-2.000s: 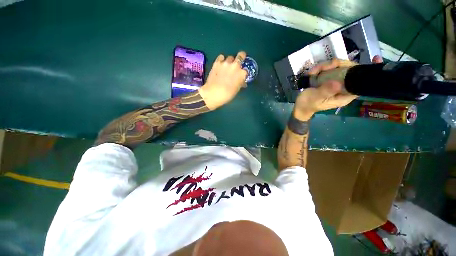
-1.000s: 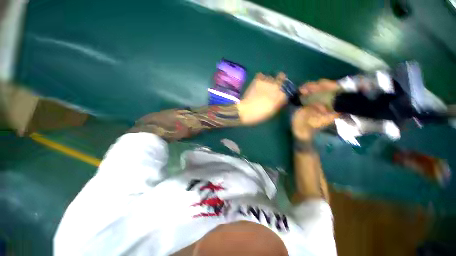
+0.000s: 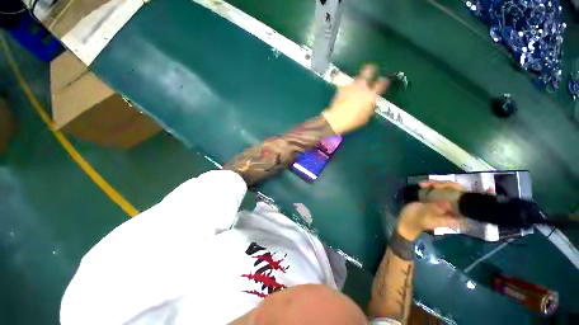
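My left hand is blurred and reaches over the whitish rail. A small dark blurred part is just beyond its fingertips; whether they touch it I cannot tell. My right hand is closed around the tan grip of the electric screwdriver, a thick black cylinder lying roughly level, its tip pointing left. The driver is over the white and grey screw feeder and covers much of it. The screws cannot be made out.
The phone lies partly under my left forearm. A red and gold can and a thin pale rod are near the feeder. Beyond the rail are a round dark part and a pile of shiny blue-silver pieces. A carton stands left.
My left hand has moved away from the driver tip, up across the rail. The round part was in its fingers and against the tip. The view has turned, bringing in the shiny pile.
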